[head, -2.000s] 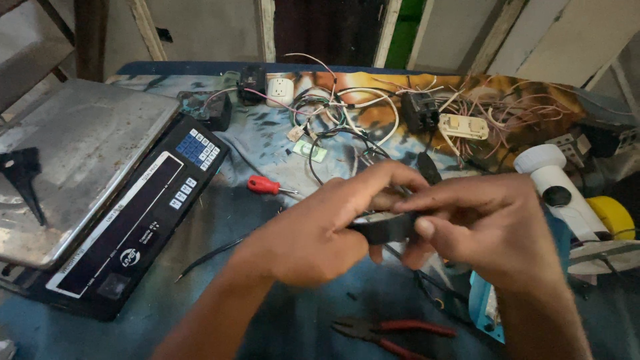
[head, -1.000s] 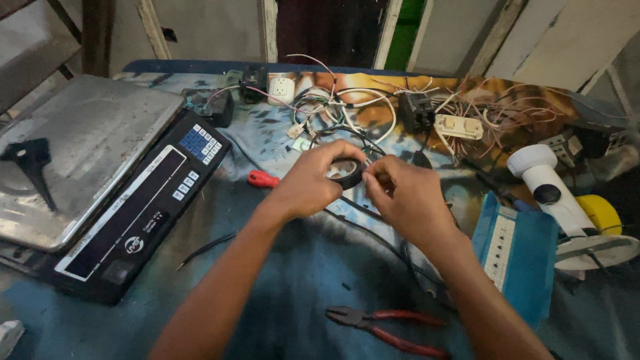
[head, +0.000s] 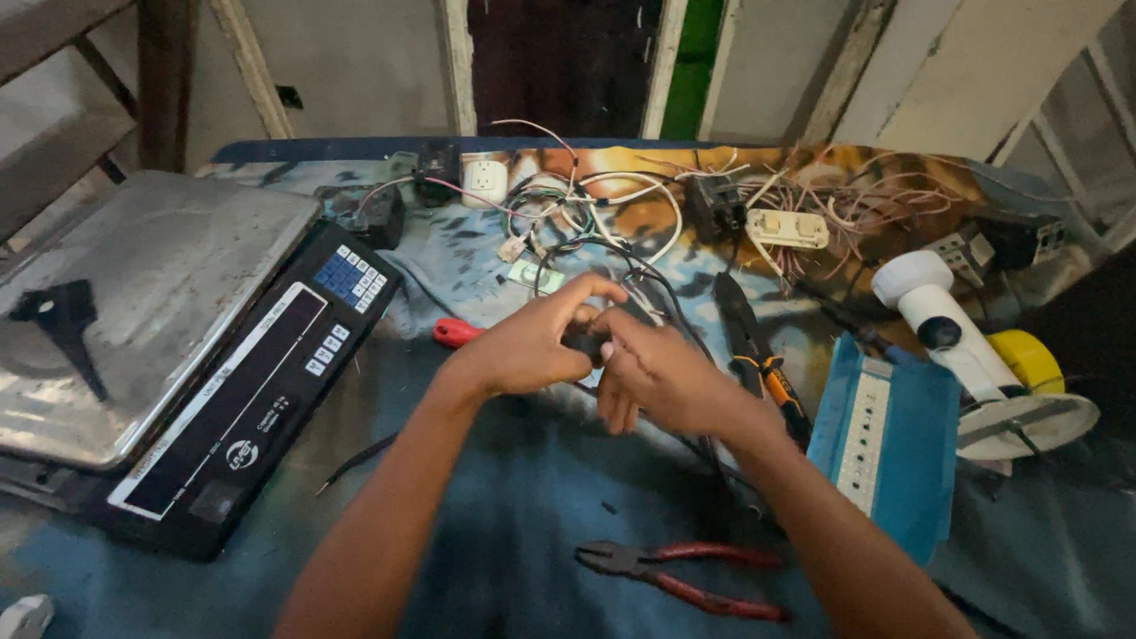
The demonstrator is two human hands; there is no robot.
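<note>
My left hand (head: 532,346) is curled around a dark roll of black tape (head: 581,344), most of it hidden by the fingers. Touching the roll from the right, my right hand (head: 652,364) has its thumb and fingers bent close to it; whether it pinches the tape end is unclear. A red screwdriver handle (head: 456,333) pokes out beside the left wrist. Below the hands, red-handled pliers (head: 621,559) lie with their handles spread. Black cable runs behind and under the hands, and a bare-ended black cable (head: 359,461) lies left of them.
A digital scale (head: 257,390) fills the left side. Coiled wires (head: 568,209), a white outlet (head: 485,184) and a switch plate (head: 788,228) lie along the back. At the right are orange-and-black pliers (head: 763,355), a blue housing (head: 923,453), a white lamp-like device (head: 954,328) and yellow tape (head: 1029,359).
The black tape roll, plainly visible one second ago, is now mostly covered by the fingers. My right hand has turned over beside it, and the orange-and-black pliers show more fully.
</note>
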